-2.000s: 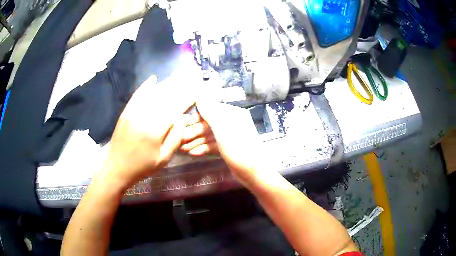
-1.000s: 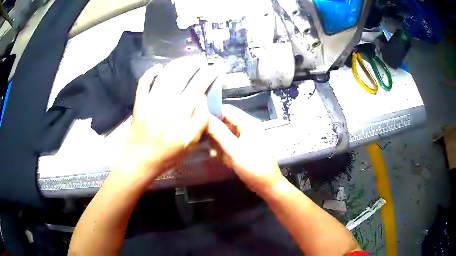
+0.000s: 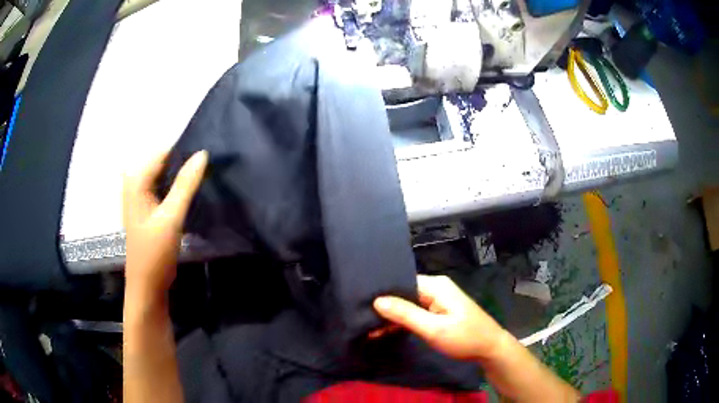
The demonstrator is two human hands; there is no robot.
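Observation:
A dark garment body piece (image 3: 252, 142) runs from the needle area (image 3: 347, 24) over the table's front edge down to my lap. A smoother dark band strip (image 3: 359, 173) lies along its right side. My left hand (image 3: 162, 205) is at the left edge of the body piece, thumb on the cloth, fingers partly hidden. My right hand (image 3: 441, 315) grips the lower end of the band below the table edge, thumb on top. The overlock machine (image 3: 449, 47) stands at the far side, cut off by the top edge.
Yellow-handled snips (image 3: 587, 81) and green-handled snips (image 3: 613, 83) lie right of the machine. A rectangular recess (image 3: 418, 122) is right of the band. Dark stacked panels (image 3: 39, 173) drape over the table's left. A yellow line (image 3: 605, 275) and lint mark the floor.
The hands moved apart from near the needle, left hand to the left, right hand down and right. The body piece and band now extend toward my lap. The view shifted down.

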